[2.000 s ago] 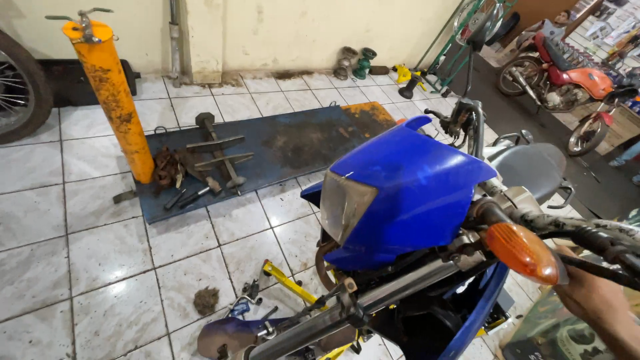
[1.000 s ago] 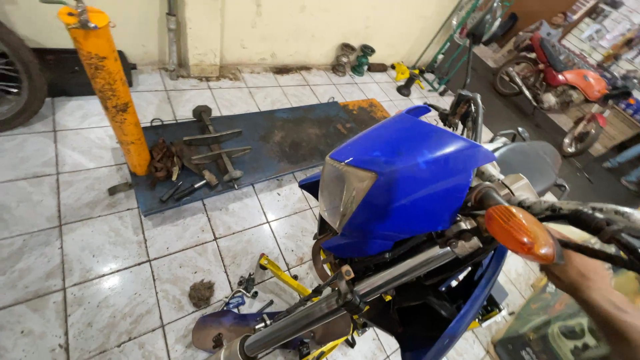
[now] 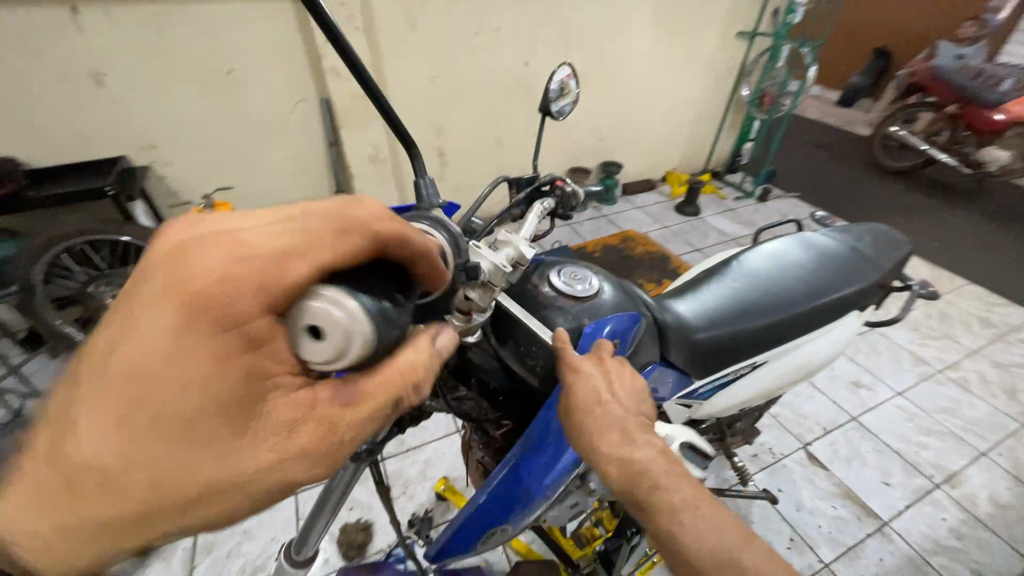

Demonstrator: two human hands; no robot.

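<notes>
My left hand (image 3: 264,344) is wrapped around the black handlebar grip (image 3: 384,300) of a motorcycle, whose pale bar end faces the camera. Farther off, my right hand (image 3: 612,392) rests with its fingers on the top of the blue side fairing (image 3: 520,472), beside the black fuel tank (image 3: 524,352). Behind the tank's round metal cap (image 3: 574,280) lies the long black seat (image 3: 792,280), over a white side panel (image 3: 768,368). A round mirror (image 3: 562,90) stands above the far end of the handlebar.
A yellow stand (image 3: 524,548) is partly visible under the motorcycle. Spoked wheel (image 3: 88,280) leans at the left. By the wall are a green metal rack (image 3: 772,104) and yellow parts (image 3: 696,184). A red motorcycle (image 3: 960,120) stands at the upper right on white tiles and dark flooring.
The view has moved closer and round to the motorcycle's side. My left hand has come into view on the grip. The hand seen earlier near the orange turn signal is now on the blue fairing.
</notes>
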